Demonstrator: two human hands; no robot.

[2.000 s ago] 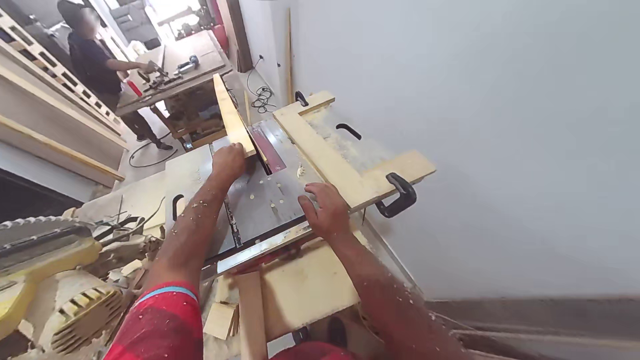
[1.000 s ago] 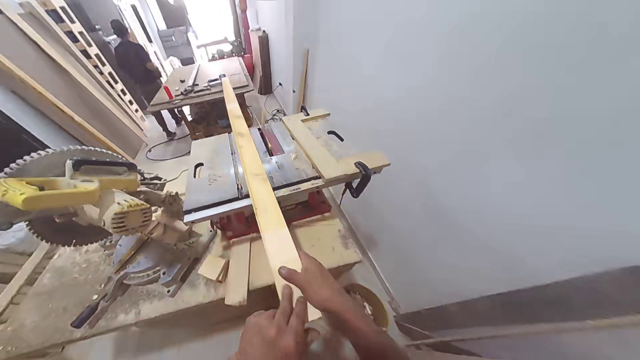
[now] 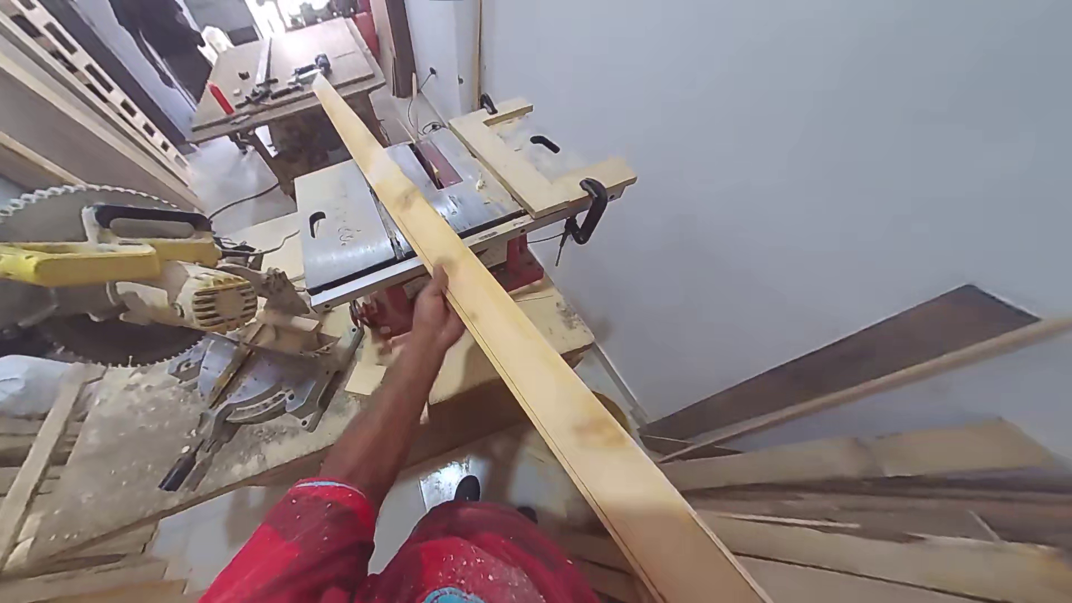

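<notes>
My left hand (image 3: 437, 311) grips a long pale wooden board (image 3: 536, 360) near its middle, the fingers mostly beneath it and the thumb at its left edge. The board slants from the lower right of the view up across the metal top of a table saw (image 3: 343, 222). To the right of the board the saw's reddish insert (image 3: 437, 163) shows. An L-shaped wooden guide (image 3: 536, 188) lies on the saw top, with a black clamp (image 3: 593, 209) at its near right corner. My right hand is not in view.
A yellow miter saw (image 3: 167, 268) stands on the dusty bench (image 3: 126, 452) at left. Several planks (image 3: 871, 456) are stacked at lower right, below a dark board (image 3: 854, 360) by the wall. Behind stands a worktable (image 3: 335, 50) with tools and a person in dark clothes (image 3: 167, 38).
A second ago both my hands were together at the board's near end. Now my left hand holds it farther along, and my right hand has gone out of view. The near end has moved toward the lower right.
</notes>
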